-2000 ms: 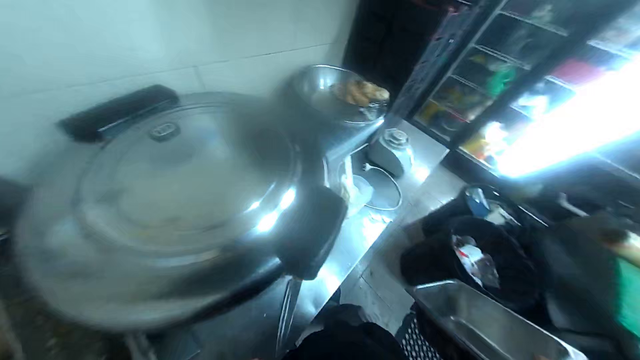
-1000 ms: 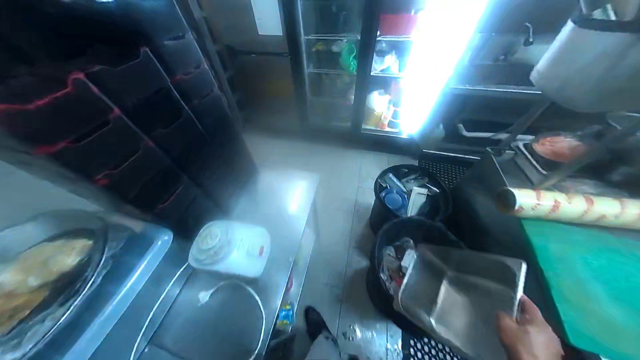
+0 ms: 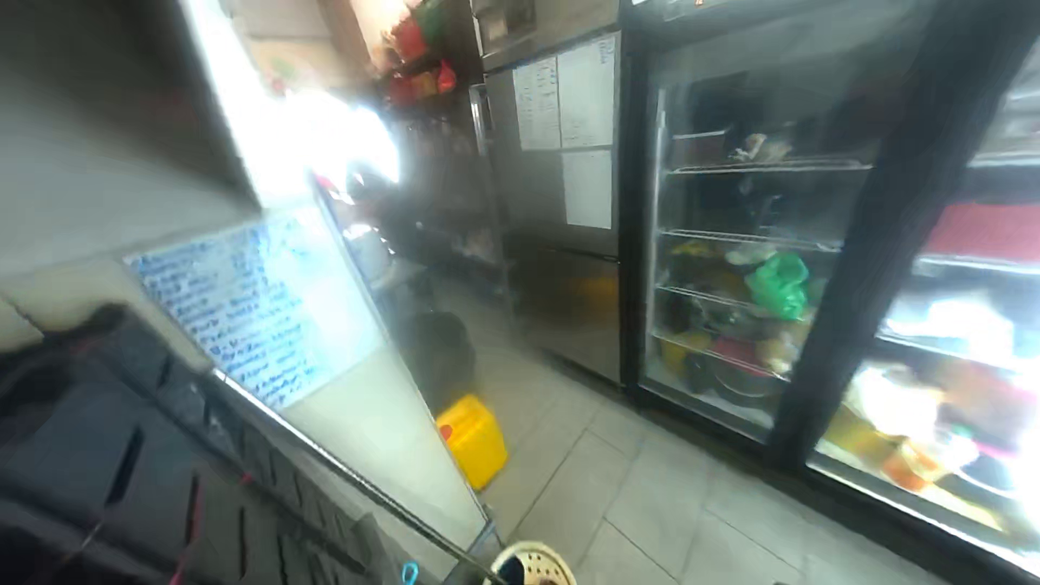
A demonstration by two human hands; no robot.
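Neither my left hand nor my right hand shows in the head view now, so what they hold cannot be seen. A glass-door refrigerator [image 3: 747, 187] stands at the right, with a green plastic bag [image 3: 778, 284] on one of its shelves. Left of it is a steel refrigerator [image 3: 561, 309] with paper sheets [image 3: 587, 97] on its door. A sheet with blue handwriting [image 3: 252, 301] hangs on the wall at the left. The rim of a cream perforated basket [image 3: 536, 561] shows at the bottom edge.
Stacked black plastic crates [image 3: 146, 455] fill the lower left. A yellow jerrycan [image 3: 473, 443] stands on the tiled floor [image 3: 650, 487] past the wall's end, near a dark bin [image 3: 439, 349]. The passage beyond is blurred and partly washed out by glare.
The view has swung far to the left and up. One second ago a hand held a rectangular steel pan over the black bins; hand, pan and bins are now out of view.
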